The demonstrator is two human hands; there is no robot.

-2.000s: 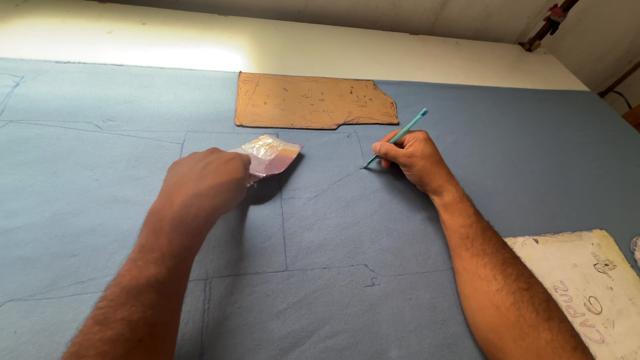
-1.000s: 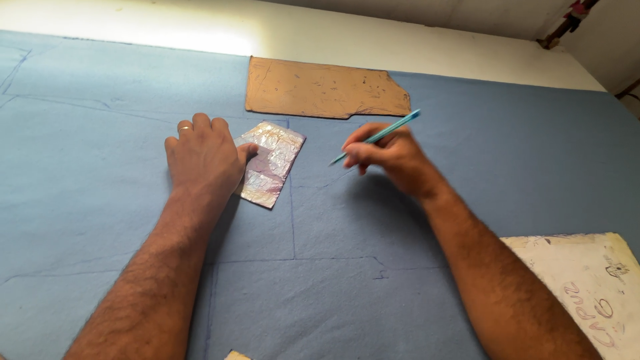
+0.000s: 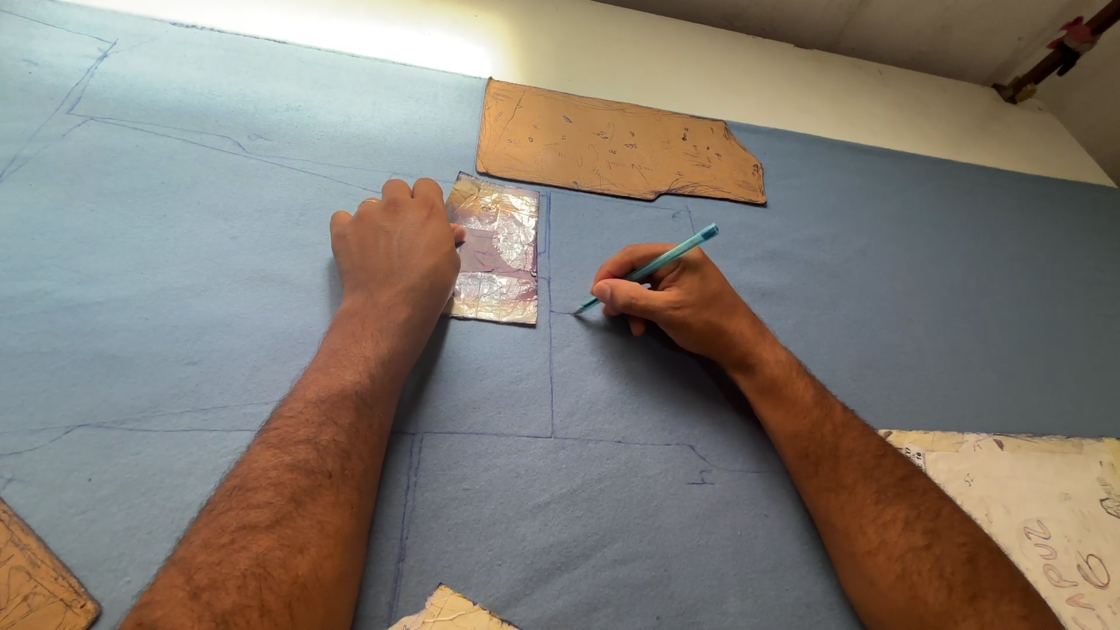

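Note:
Blue fabric [image 3: 219,350], marked with pen lines, lies spread under both hands. My left hand [image 3: 398,249] has its fingers curled at the left edge of a small tape-covered pattern piece [image 3: 497,254], which lies flat on the fabric; the thumb is at that edge and the fingertips are hidden. My right hand [image 3: 669,297] grips a light blue pen [image 3: 669,261], its tip on the fabric just right of a long drawn line. Beyond the hands, a brown cardboard pattern piece [image 3: 612,144] with a notched edge lies flat.
A whitish pattern piece with writing [image 3: 1006,499] lies at the right, partly under my right forearm. Another brown piece [image 3: 39,577] is at the lower left, and a pale piece [image 3: 451,612] at the bottom edge. The white table surface [image 3: 787,79] shows beyond the fabric.
The taped piece, tilted over the fabric two seconds ago and slanted one second ago, now lies squarer beside the drawn line. The pen tip has come down onto the fabric.

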